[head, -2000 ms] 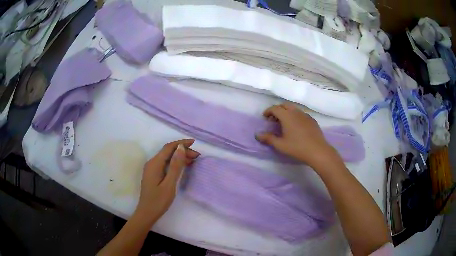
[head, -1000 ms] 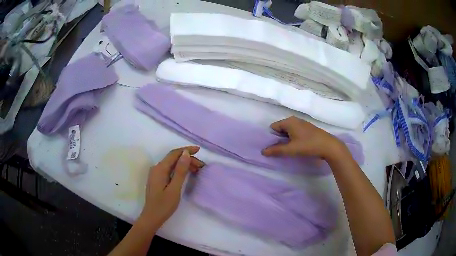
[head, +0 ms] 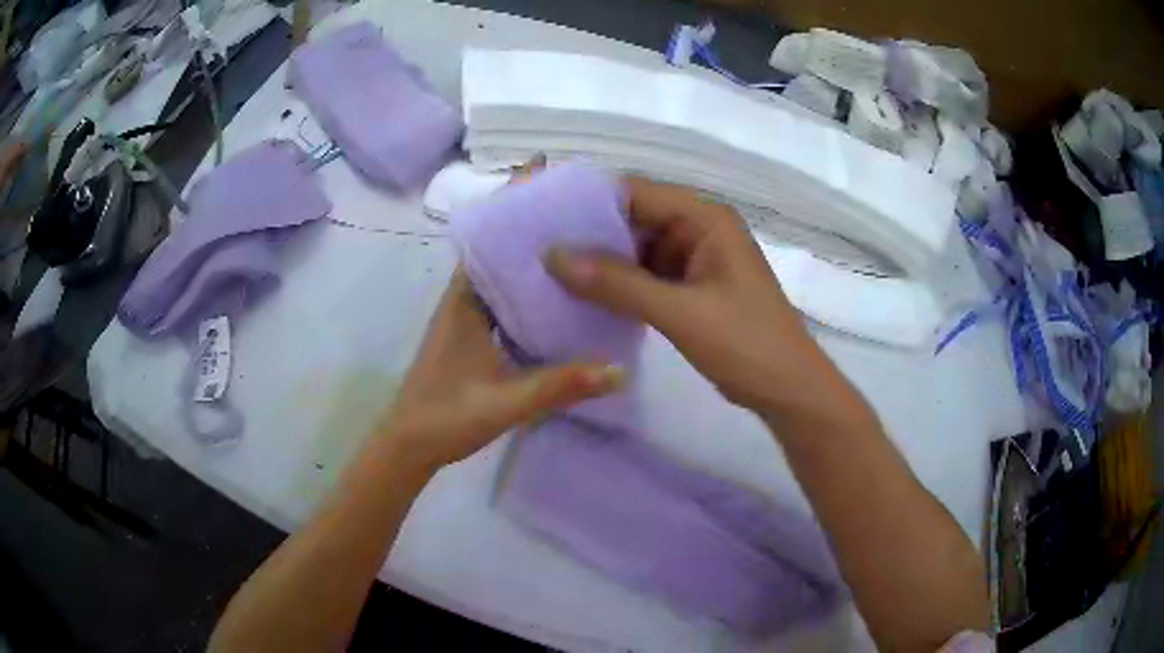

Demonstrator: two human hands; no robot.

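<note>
Both hands hold a folded lilac strip bundle [head: 536, 242] up over the table centre. My left hand [head: 479, 370] is under and around its left side, thumb towards the front. My right hand [head: 677, 274] grips its right side, thumb on top. The hands are slightly blurred. A second lilac strip bundle [head: 677, 523] lies flat on the table below them. Behind are the thick curved white stack [head: 715, 115] and a thinner white strip pile [head: 855, 300], partly hidden by my hands and the bundle.
A folded lilac bundle [head: 377, 109] and a loose lilac bundle [head: 230, 236] with a white ticket [head: 213, 360] lie at left, small snips between them. Blue-and-white striped ties [head: 1053, 319] tangle at right. A dark iron [head: 1040, 536] is at lower right; rolled pieces [head: 881, 77] lie behind.
The lilac strips that lay across the table centre are now folded and lifted in both hands. Both hands have moved up and together. The view has shifted slightly.
</note>
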